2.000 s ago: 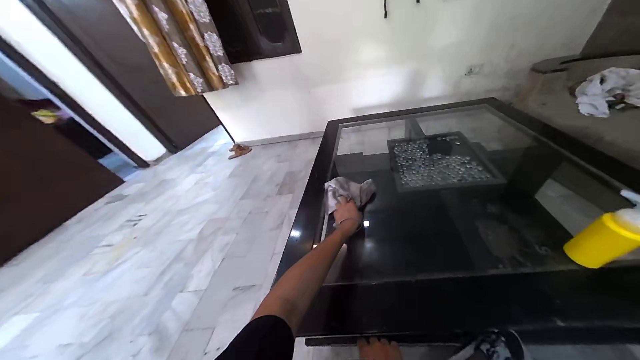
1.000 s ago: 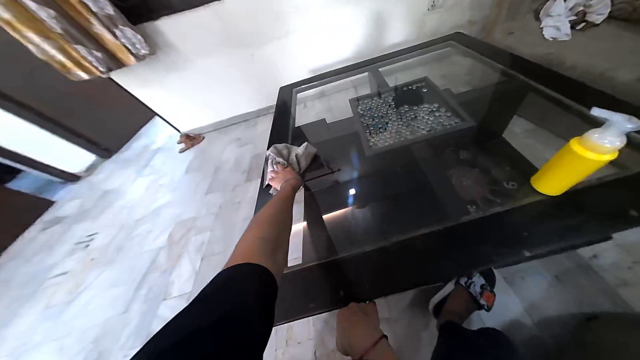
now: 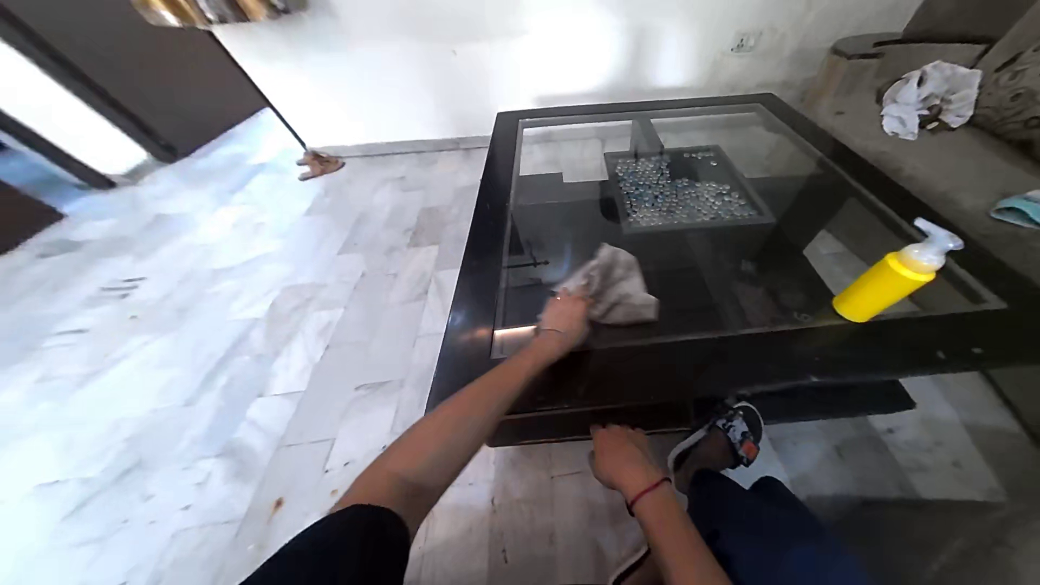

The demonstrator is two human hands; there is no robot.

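Note:
My left hand (image 3: 566, 317) presses a crumpled grey-white cloth (image 3: 619, 286) onto the glass top, near the front left corner of a black-framed table (image 3: 474, 301). The fingers are partly hidden by the cloth. At the table's near edge, my right hand (image 3: 624, 457) has its fingers curled on the dark rim; a red thread circles that wrist. A yellow pump bottle (image 3: 881, 286) with a clear and white top stands on the right part of the table, to the right of both hands.
Under the glass lies a square tray of glass pebbles (image 3: 682, 199). A sofa (image 3: 975, 166) with a white cloth (image 3: 929, 97) on it is at the right. A mop (image 3: 319, 163) rests on the marble floor by the wall. My shoe (image 3: 735, 435) is by the near edge.
My left hand and the cloth have moved from the table's left border inward and nearer to me over the glass. The right hand remains by the near edge. The view has shifted.

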